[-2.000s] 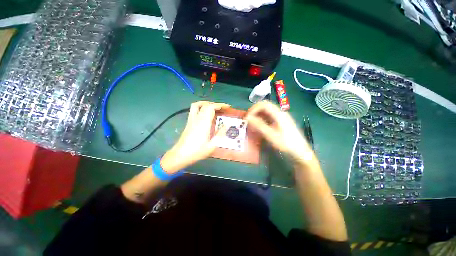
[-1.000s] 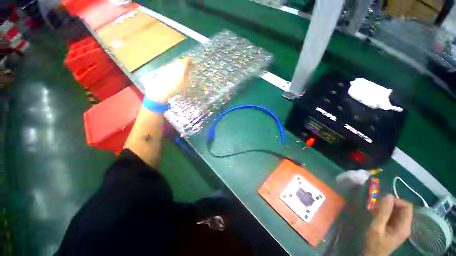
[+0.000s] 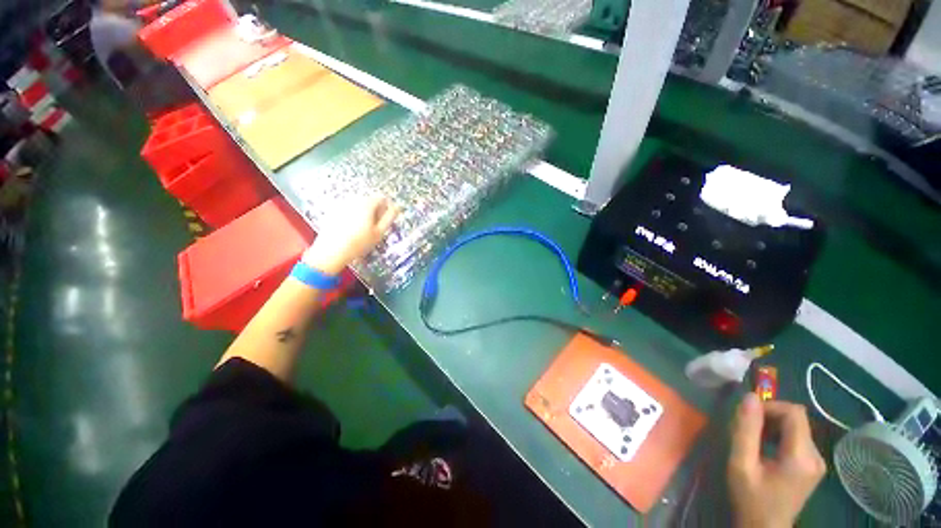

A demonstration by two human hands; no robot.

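My left hand (image 3: 356,229) is over the near edge of the clear blister trays (image 3: 454,150), fingers bent; whether it holds a part cannot be told. My right hand (image 3: 774,454) is at the lower right, thumb and forefinger raised just below a small red tube or packet (image 3: 766,384); whether anything is between them cannot be told. The white fixture (image 3: 616,410) with a dark centre lies on the orange-brown mat (image 3: 562,397), with no hand on it. The white squeeze bottle (image 3: 720,366) with a yellowish tip lies beside the red item.
Blue cable (image 3: 500,233) curves between trays and mat. A black box (image 3: 712,248) with white tissue (image 3: 745,194) stands behind the mat. A pale fan (image 3: 883,469) is at right. Red bins (image 3: 242,263) and a brown board (image 3: 289,103) are at left. Another person (image 3: 119,41) is farther along.
The view has swung left from the fixture. My left hand left the fixture for the trays, then moved towards their near edge. My right hand also left the fixture and is now near the red item.
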